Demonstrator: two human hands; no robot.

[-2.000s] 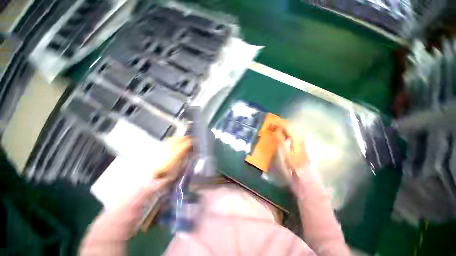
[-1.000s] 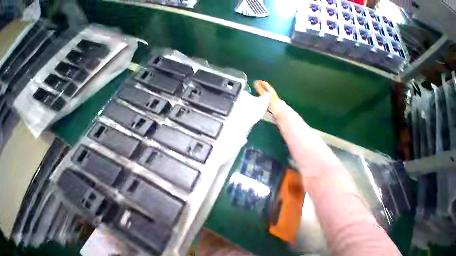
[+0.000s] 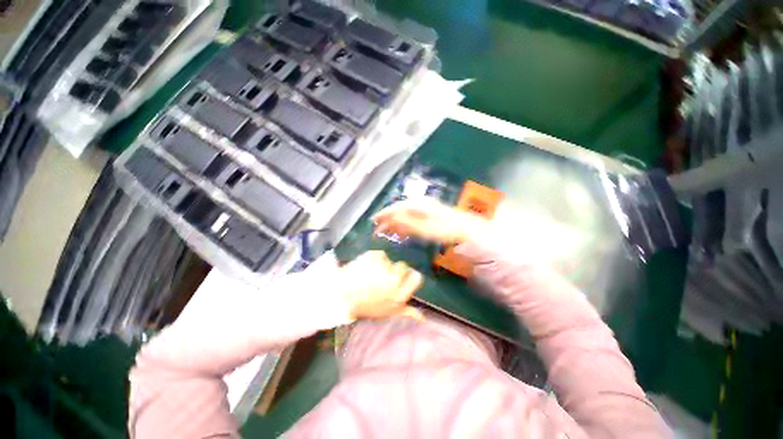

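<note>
A blister tray (image 3: 322, 184) of black plastic housings (image 3: 292, 159) in two columns lies at the left of the bench. My left hand (image 3: 378, 287) is near the bench's front edge, right of the tray's near corner; its fingers look curled and whether it holds anything cannot be told. My right hand (image 3: 416, 221) reaches left over the sticker sheet (image 3: 421, 184), with its fingertips at the sheet; a held piece cannot be made out. The orange jig (image 3: 479, 199) lies partly under my right hand and wrist. The view is blurred.
A bagged tray (image 3: 64, 116) with black parts is at the upper left. Stacked trays (image 3: 94, 274) stand at the left and more stacked trays (image 3: 730, 214) at the right. A clear film pile (image 3: 575, 206) lies right of the jig. Part trays (image 3: 631, 17) are at the far edge.
My right hand has come back from the tray's far right corner to the sticker sheet. My left hand has come into view near the front edge. The view has shifted.
</note>
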